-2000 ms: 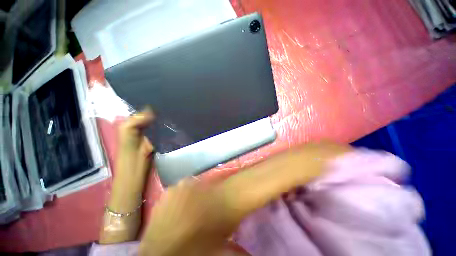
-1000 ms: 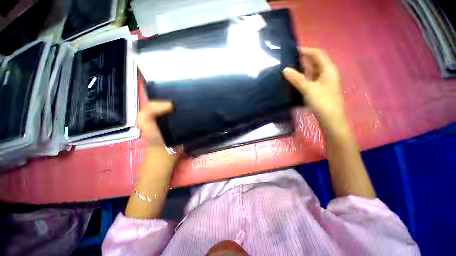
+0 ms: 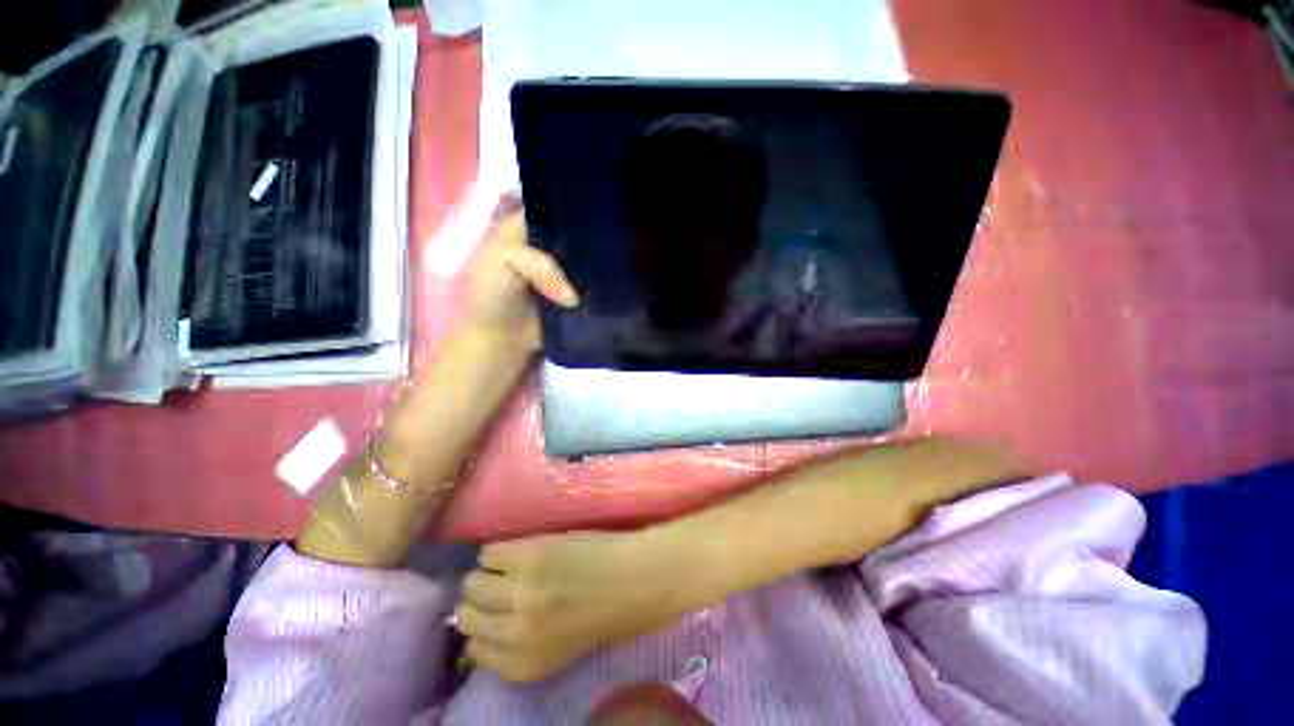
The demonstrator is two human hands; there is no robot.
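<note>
My left hand holds a tablet by its left edge, thumb on the glossy black front, which faces up and mirrors a head. A grey slab, seemingly another tablet back up, lies below it on the red table. Its upper part is hidden. My right hand is low in front of my body, fingers curled towards my left sleeve. Whether it holds anything is hidden. A small white rectangle shows beside my left forearm.
At left, a dark tablet with pale lines and a small label lies on white foam sheets. More foam-layered tablets stand left of it. A white sheet lies behind the held tablet. The red table extends right, with blue material below its edge.
The tablet was grey back up, then turned black front up. My right hand was on its right edge a second ago; it has let go and moved down across my body.
</note>
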